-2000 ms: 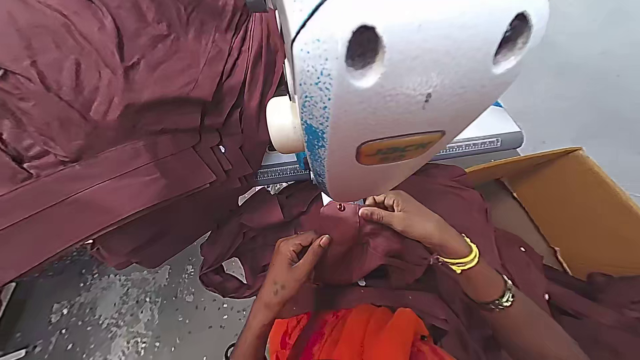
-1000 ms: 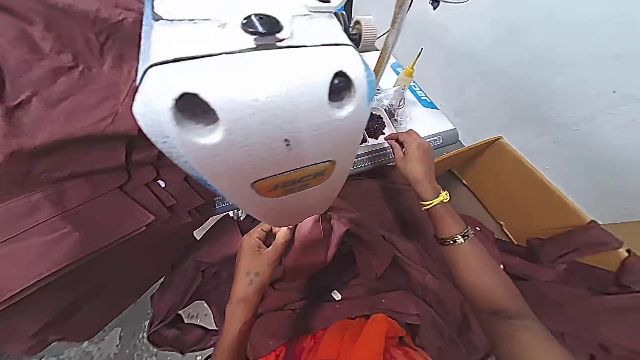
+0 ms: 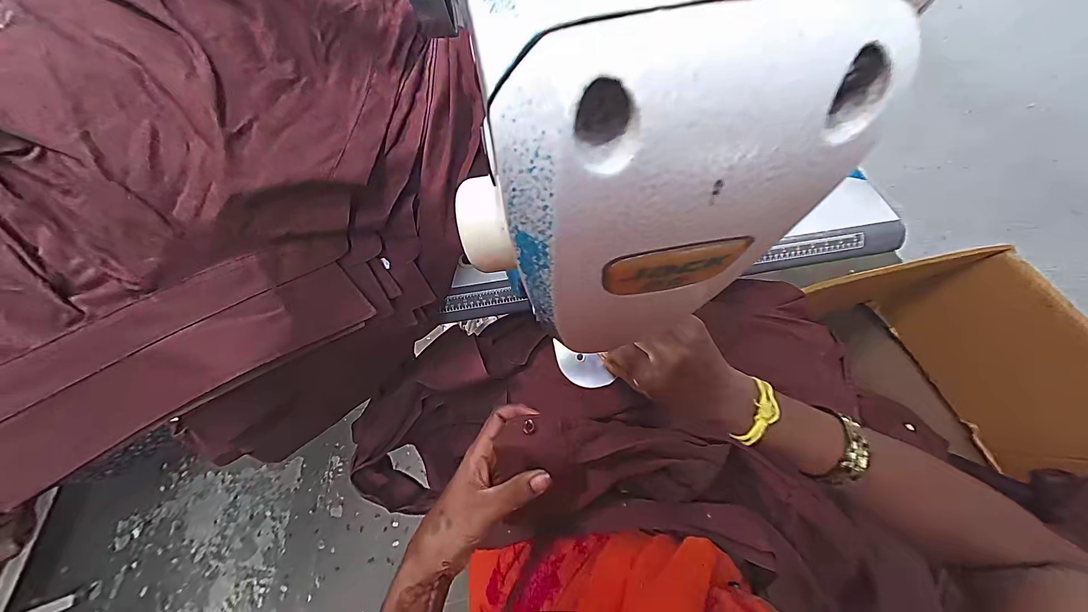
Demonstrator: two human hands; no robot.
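Observation:
The white head of a sewing machine fills the upper middle, with a round metal plate under its lower tip. My right hand reaches in beside that plate; its fingertips are partly under the head, and whether they hold anything is hidden. My left hand rests over the maroon garment with thumb and forefinger apart. A small dark button lies on the cloth just beyond my left forefinger.
Stacked maroon garments cover the left side. An open cardboard box stands at the right, with maroon cloth near it. Part of the machine's bed shows behind the head. Small scraps litter the grey surface at lower left.
My right hand has come from the tray of small dark pieces to the machine's lower tip. My left hand has moved down from that tip, its fingers now apart. The view has shifted.

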